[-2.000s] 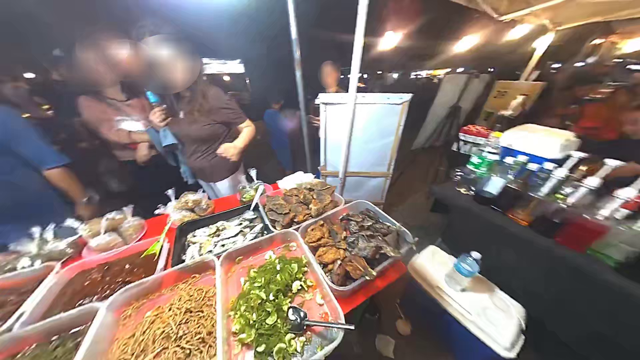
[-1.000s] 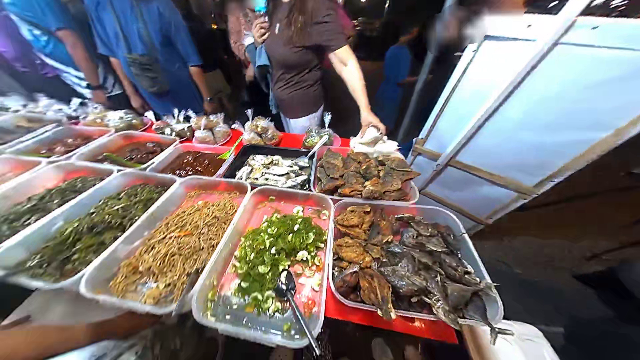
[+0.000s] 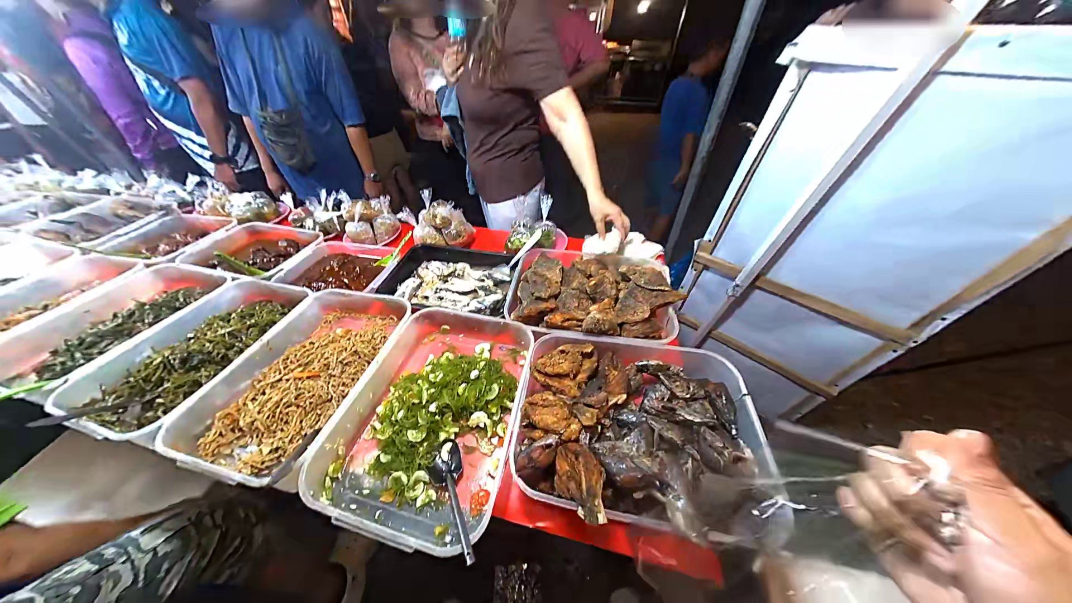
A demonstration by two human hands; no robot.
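At the right edge my right hand (image 3: 955, 511) grips a clear plastic bag (image 3: 808, 502), which is blurred and overlaps the right end of a tray of fried and dark whole fish (image 3: 662, 419). Left of that tray is a clear tray of sliced green vegetables (image 3: 444, 410), with a metal spoon (image 3: 455, 494) leaning in it. Another tray, of browned fried fish pieces (image 3: 590, 293), stands behind, beside a black tray of pale fish (image 3: 452, 285). My left hand cannot be made out; a small skin-toned blur shows low under the bag.
Trays of noodle-like strips (image 3: 293, 394), cooked greens (image 3: 188, 364) and dark stew (image 3: 339, 272) line the left. Knotted food bags (image 3: 440, 222) stand behind. A person's hand (image 3: 609, 216) touches white plastic at the far edge. A white framed panel (image 3: 904, 167) rises right. A camouflage-clothed person (image 3: 193, 544) is low left.
My right hand and the clear plastic bag have come into view at the right. The view has swung down and left since the oldest frame.
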